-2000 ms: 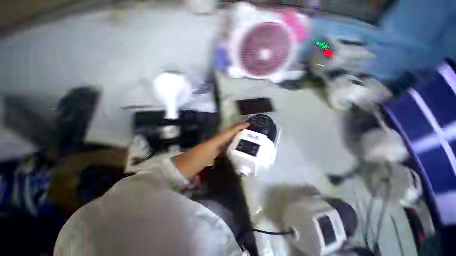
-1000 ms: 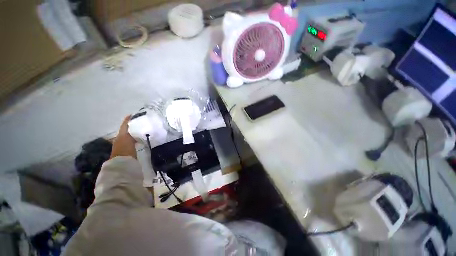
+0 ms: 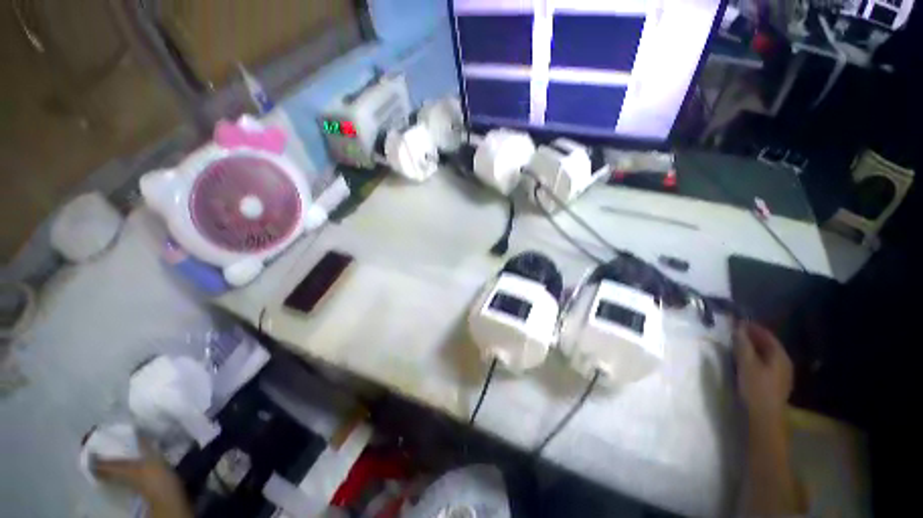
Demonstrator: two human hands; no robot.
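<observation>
Two white security cameras with black rounded heads stand side by side on the bench, a left one point(image 3: 514, 322) and a right one point(image 3: 613, 334), each with a black lead over the front edge. At the lower left, my left hand point(image 3: 142, 476) is on a white camera point(image 3: 109, 443) in the open black crate point(image 3: 268, 430); the hand is small and blurred. My right hand point(image 3: 764, 366) is at the bench's right side, fingers curled, beside a dark cable end; whether it holds anything is unclear.
A smartphone point(image 3: 319, 281) and pink-white fan point(image 3: 243, 202) are at the left. A power supply point(image 3: 369, 121), smaller white units point(image 3: 504, 160) and a monitor point(image 3: 587, 66) with several panes line the back. A black mat point(image 3: 784, 304) lies at the right.
The view has swung right. The camera held over the bench two seconds ago is gone from there; my left hand is now at the crate. My right hand has come into view.
</observation>
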